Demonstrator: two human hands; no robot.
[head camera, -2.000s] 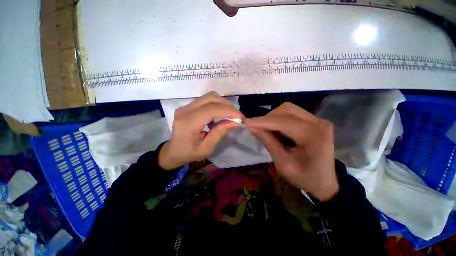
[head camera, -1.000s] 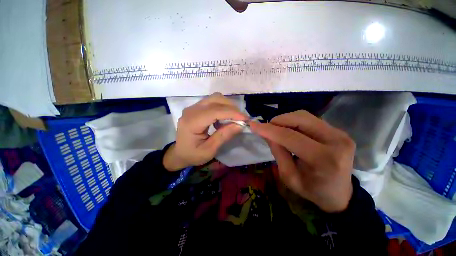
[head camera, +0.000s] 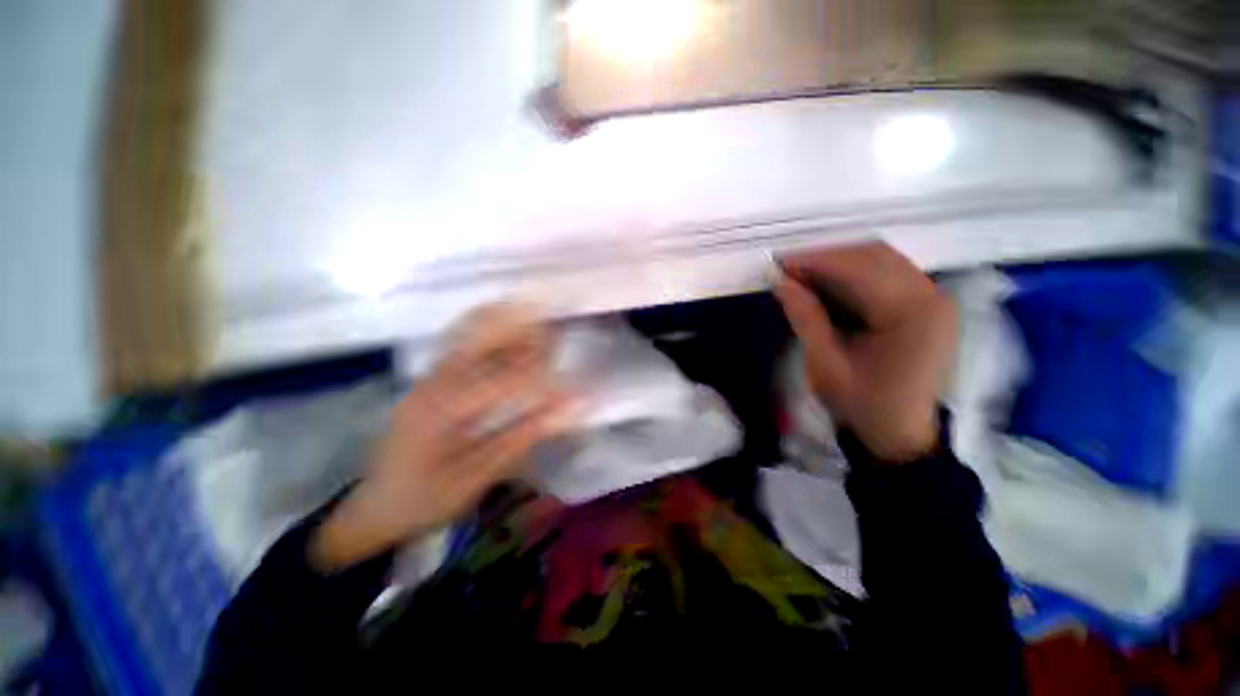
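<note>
The head view is motion-blurred. My left hand (head camera: 469, 422) is over my lap at the table's front edge, with a white fabric piece (head camera: 632, 415) at its fingers. The piece hangs to the right of the hand, above the patterned lap. My right hand (head camera: 870, 333) is apart from it, at the table edge, thumb and forefinger pinched together. A tiny white bit (head camera: 772, 265) shows at its fingertips; what it is cannot be told.
The white table (head camera: 367, 150) bears a beige machine bed (head camera: 762, 61) at the back and a brown cardboard strip (head camera: 152, 204) at left. Black scissors (head camera: 1140, 129) seem to lie far right. Blue crates (head camera: 129, 571) with white fabric (head camera: 1088, 530) flank my lap.
My hands have moved apart: the right one up to the table edge, the left one left and slightly down with the white piece. The view has shifted, showing more of the machine bed.
</note>
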